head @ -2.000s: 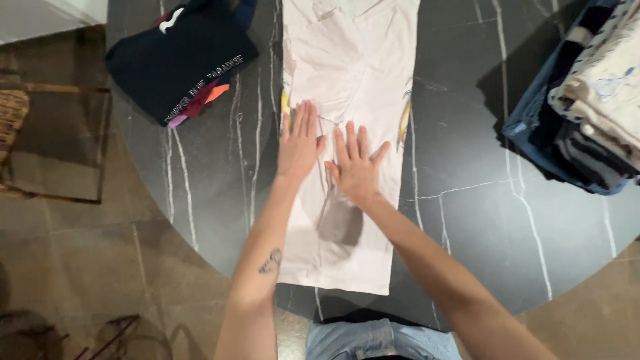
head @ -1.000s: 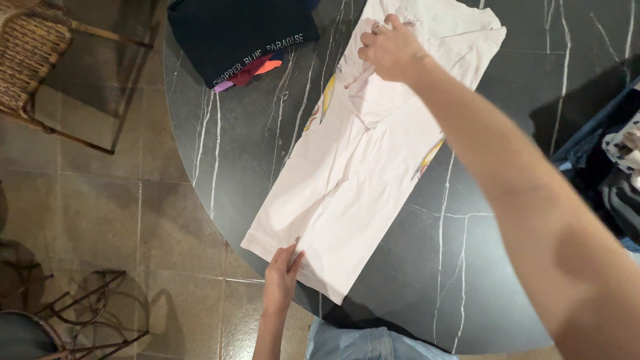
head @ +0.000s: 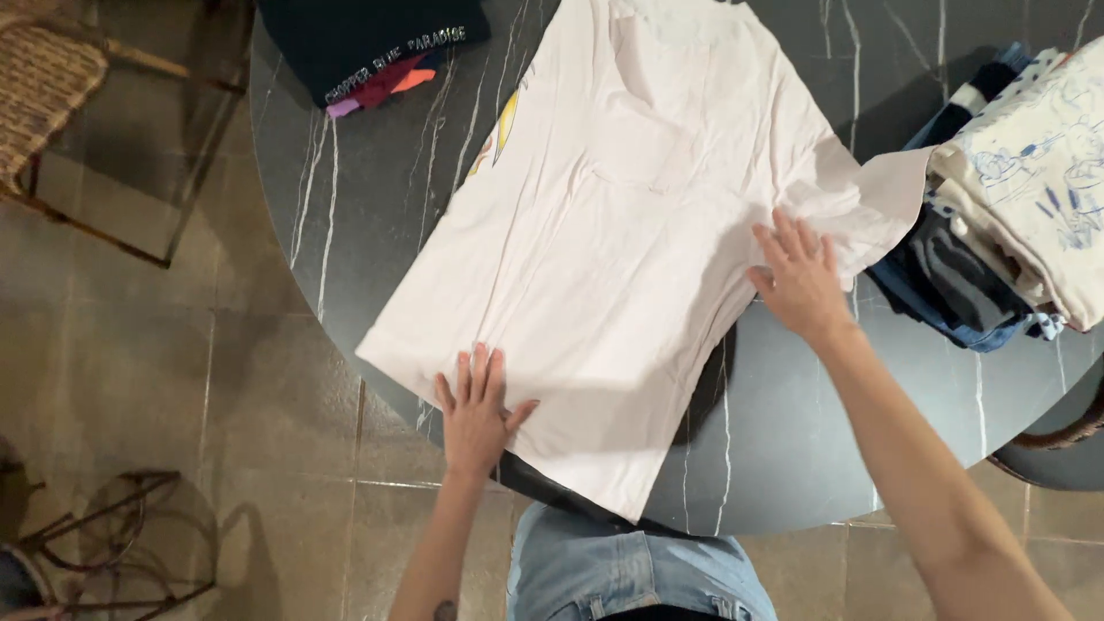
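A pale pink T-shirt (head: 604,285) lies spread at a slant on the round dark marble-patterned table (head: 802,388), its hem towards me and part of a yellow print showing at its left edge. My left hand (head: 476,414) lies flat with fingers apart on the shirt near the hem. On the right side, just below the sleeve (head: 888,194), my right hand (head: 798,276) rests with spread fingers on the fabric. The sleeve reaches the stack of folded clothes.
A stack of folded clothes (head: 1035,190) stands at the right of the table. Dark folded garments (head: 379,43) lie at the upper left. A woven chair (head: 52,103) and a metal-framed seat (head: 129,552) stand on the tiled floor at left.
The shirt, a narrow folded strip before, is now opened out wider, with a sleeve out to the right. My right hand has come down from the collar area to the shirt's right side.
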